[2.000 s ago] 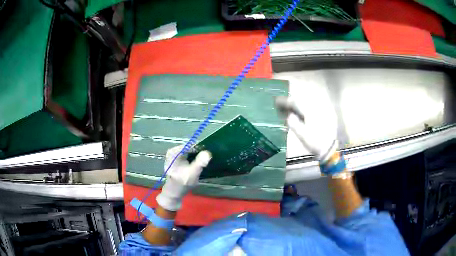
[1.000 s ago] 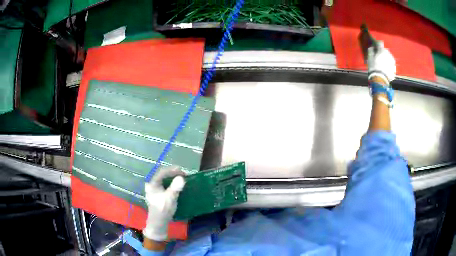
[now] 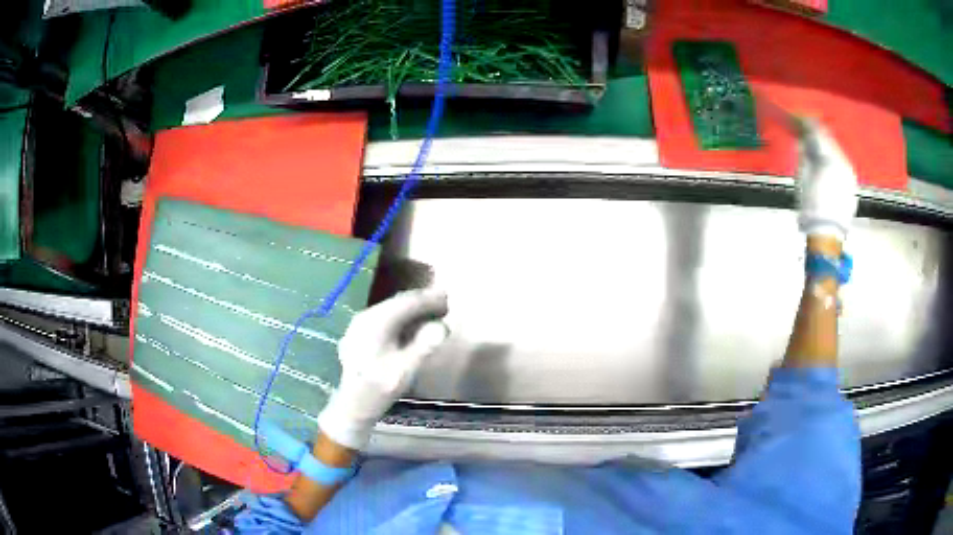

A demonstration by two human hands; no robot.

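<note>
A green circuit board (image 3: 719, 96) lies on the red mat (image 3: 841, 110) at the upper right. My right hand (image 3: 826, 186), in a white glove with a blue band at the wrist, is just right of the board. Its fingertips are blurred, with a faint dark streak beside them; I cannot tell if it holds something. My left hand (image 3: 385, 361), gloved, is over the near left part of the shiny metal surface (image 3: 564, 293). It is empty, its fingers curved and apart from the thumb.
A grey-green slotted pad (image 3: 235, 303) lies on another red sheet (image 3: 256, 172) at left. A black scrap box (image 3: 428, 94) of thin green strips stands at the back. A coiled blue cord (image 3: 402, 199) hangs across the view to my left wrist. Pale rails (image 3: 523, 152) edge the metal surface.
The circuit board that my left hand held is no longer in it. A board now lies flat on the right red mat. My right hand is slightly lower and further right in view.
</note>
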